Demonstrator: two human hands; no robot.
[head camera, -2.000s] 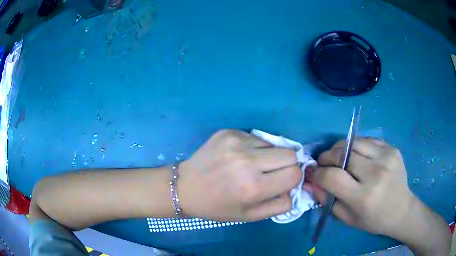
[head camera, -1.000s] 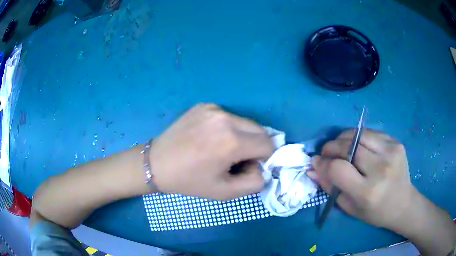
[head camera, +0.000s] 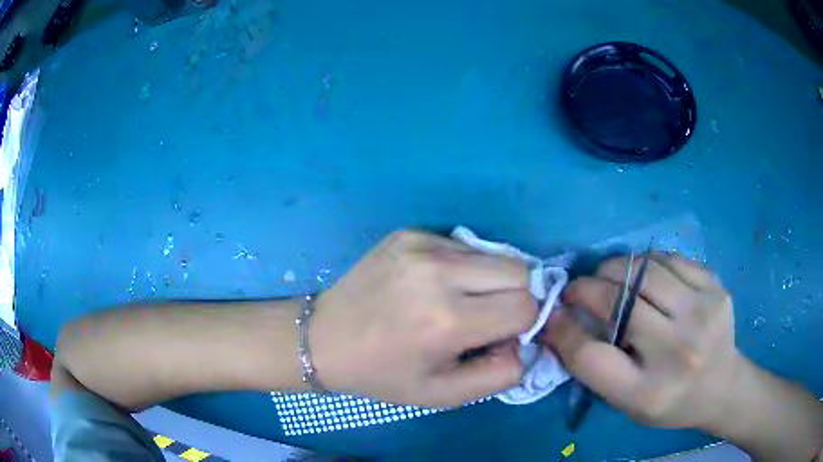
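Observation:
My left hand (head camera: 429, 316) is closed on a crumpled white cloth (head camera: 540, 383), at lower centre. My right hand (head camera: 654, 338) holds dark metal tweezers (head camera: 623, 311) across its fingers, tips pointing up and away. Its thumb and fingertips meet the cloth at my left fingertips; whether they pinch something inside it is hidden. A clear strip with rows of white dots (head camera: 334, 415) lies on the mat under my left hand and the cloth. Its clear end (head camera: 672, 236) shows beyond my right hand.
A round glossy black shell (head camera: 629, 103) lies on the blue-green mat (head camera: 271, 180) at upper right. White sheets (head camera: 16, 171) stand at the left edge. A red item (head camera: 34, 359) is at lower left. Yellow-black tape (head camera: 180, 448) shows beyond the near edge.
My left hand moved left off the cloth a second ago, uncovering it and more dots, and is now back over it. The tweezers' two arms now show apart. The right hand has barely moved.

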